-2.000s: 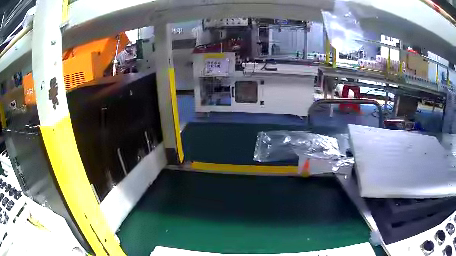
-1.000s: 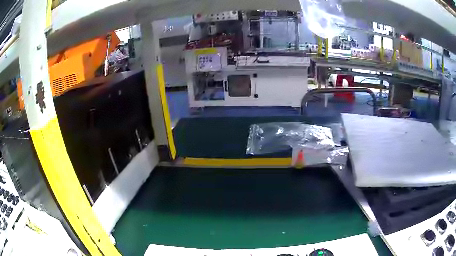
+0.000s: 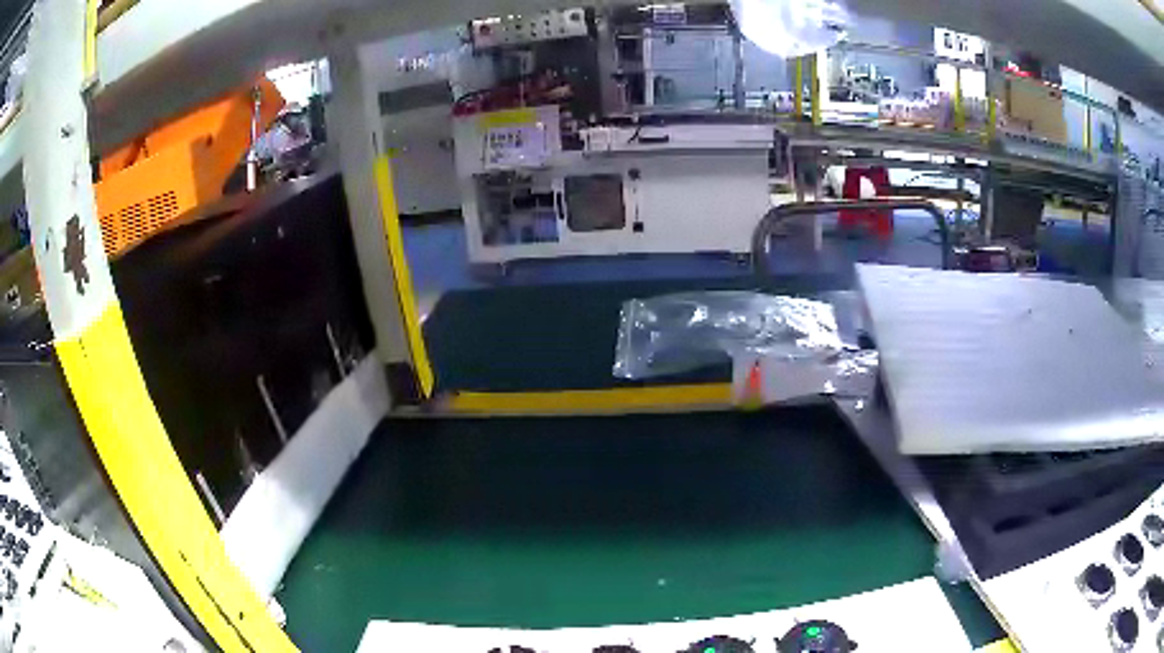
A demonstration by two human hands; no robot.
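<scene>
Neither my left hand nor my right hand is in the picture. A white foam tray (image 3: 881,619) lies nearest in front of me on the green belt (image 3: 613,549), cut off by the bottom edge. Several round black components sit along its visible part; two of them, including the right one (image 3: 813,638), have a green centre dot. Another white foam tray (image 3: 1037,600) with round black components in rows is at the lower right. A third tray with small black parts (image 3: 64,580) is at the lower left edge.
A foam cover sheet (image 3: 1008,364) lies on black trays (image 3: 1072,504) at the right. A clear plastic bag (image 3: 728,334) lies beyond the belt. A yellow-striped post (image 3: 134,447) and a large black box (image 3: 243,332) stand at the left. A white machine (image 3: 689,204) is across the aisle.
The view has tilted down and shifted slightly. More of the near tray shows, with several black components now visible at the bottom edge.
</scene>
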